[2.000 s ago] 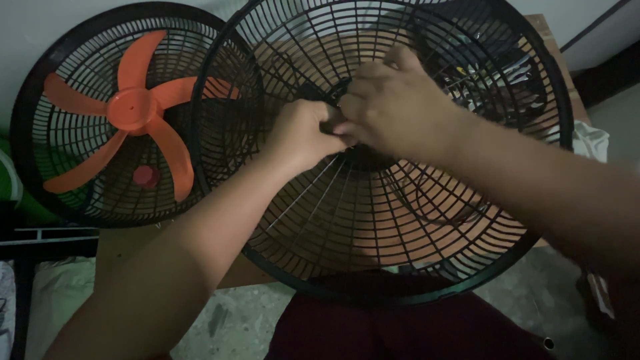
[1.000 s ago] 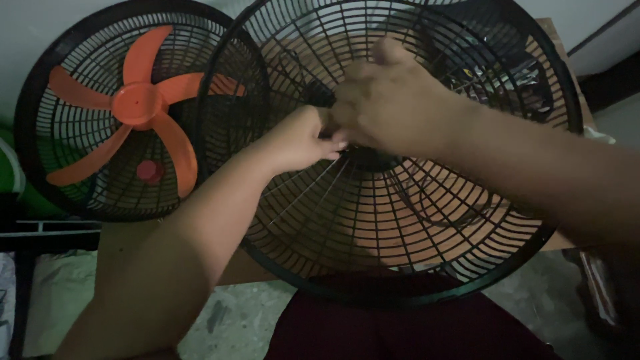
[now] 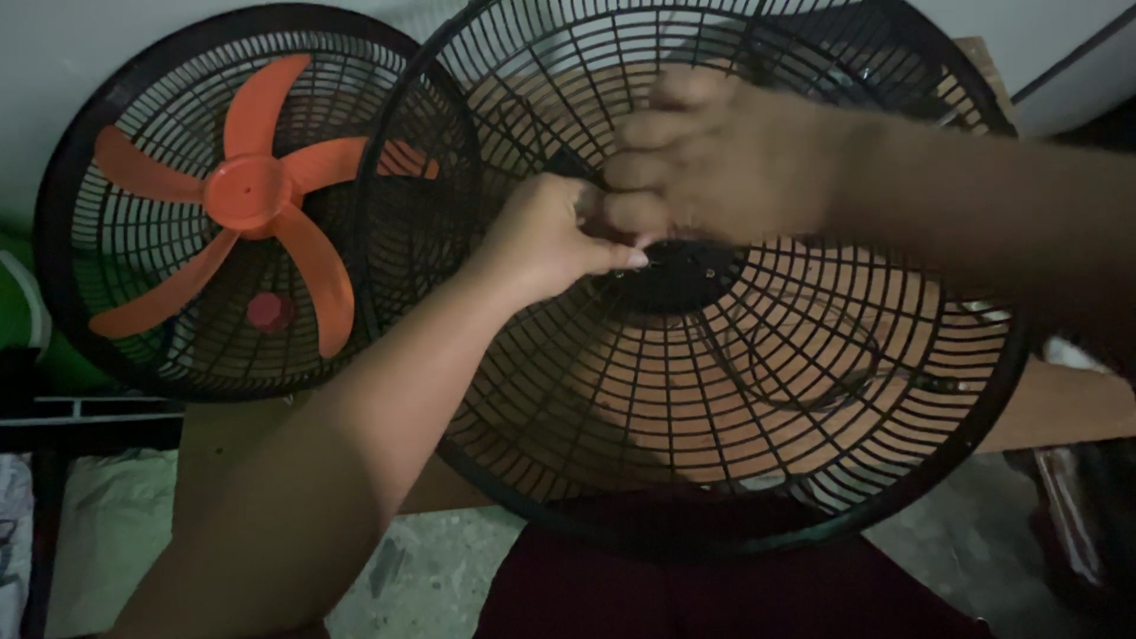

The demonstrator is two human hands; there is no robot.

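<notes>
A large black fan grille [image 3: 674, 390] stands in the middle, over the edge of a wooden table. Both hands meet at its dark round hub [image 3: 683, 277]. My left hand [image 3: 555, 235] has its thumb and fingers bent at the hub's upper left, and what lies between them is hidden. My right hand [image 3: 710, 164], blurred, curls over the top of the hub and touches the left fingertips; anything in it is hidden. To the left lies a second black grille [image 3: 62, 293] holding an orange five-blade fan [image 3: 247, 191] and a small red knob [image 3: 269, 312].
The wooden table [image 3: 1056, 408] runs beneath both grilles. A coiled dark cable [image 3: 781, 404] shows through the large grille. Behind its upper right are dark items that I cannot make out. A green object [image 3: 22, 311] is at the far left, beside a pale wall.
Both hands stay at the hub of the large grille, with small shifts of the fingers. Nothing has plainly been taken hold of or let go.
</notes>
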